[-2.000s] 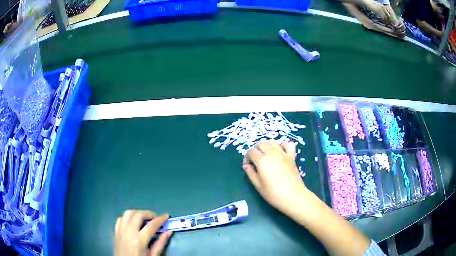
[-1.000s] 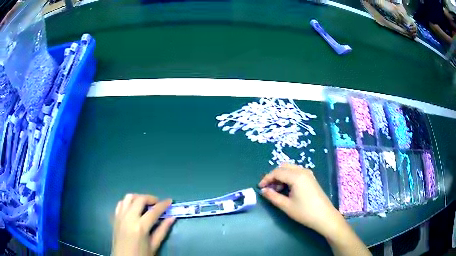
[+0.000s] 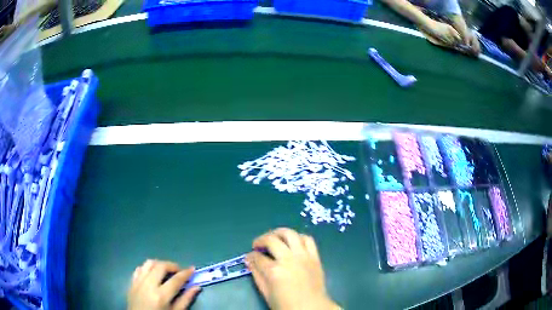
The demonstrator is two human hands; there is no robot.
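A lilac handle shell lies near the front of the bench, its cut-outs facing up. My left hand holds its left end between thumb and fingers. My right hand is on its right end, which the fingers cover; whether they also hold a small part cannot be seen. A loose pile of white stemmed parts lies beyond my right hand, with small pale caps just below it.
A blue tote of lilac shells stands left, with a clear bag. A compartment box of coloured parts lies right. A single lilac shell lies beyond the white line. Far blue trays and another person's hands show at the top.
My right hand has moved from the pile to the shell's right end. My left hand still holds the left end. The camera view has shifted, so the far trays show again.
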